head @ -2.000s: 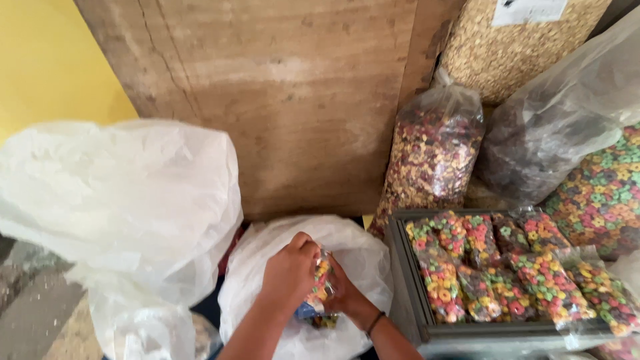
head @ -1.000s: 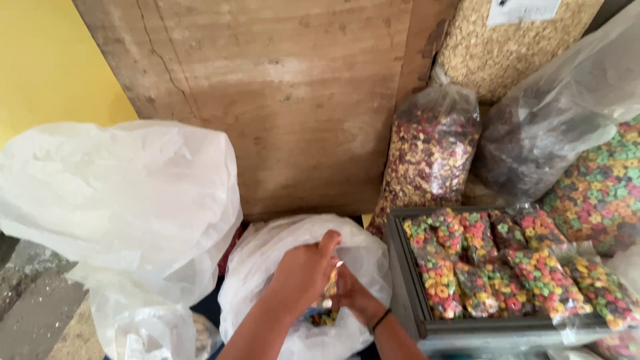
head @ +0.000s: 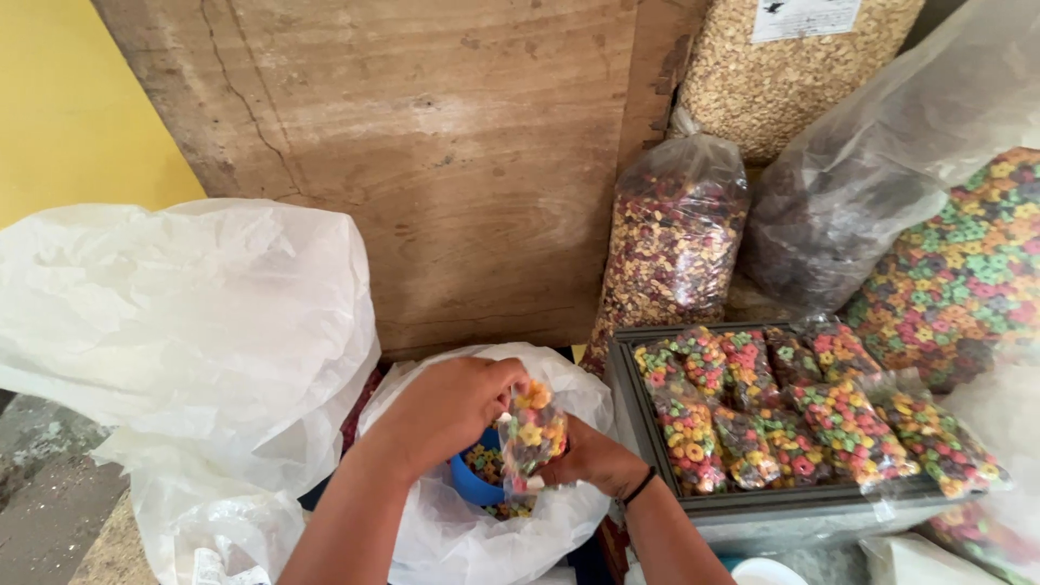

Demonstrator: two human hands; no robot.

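My right hand (head: 597, 459) grips the side and base of a small clear plastic bag of colourful cereal (head: 532, 439), held upright. At the bag's top left is my left hand (head: 459, 410), its fingers pinched near the opening by some orange pieces. Under the hands, a blue bowl (head: 479, 483) with cereal in it sits inside a large white plastic sack (head: 479, 540) with more loose cereal. A dark band is round my right wrist.
Right of the sack, a dark tray (head: 650, 422) holds several filled cereal bags (head: 691, 443). Behind stand large clear sacks of muesli (head: 674, 236), oat flakes (head: 788, 89) and colourful cereal (head: 967, 260). A white plastic sack (head: 187, 325) bulges at left, before a wooden board (head: 439, 146).
The small bag has come into fuller view between my hands, and the blue bowl below shows more plainly. The tray and large sacks have not moved.
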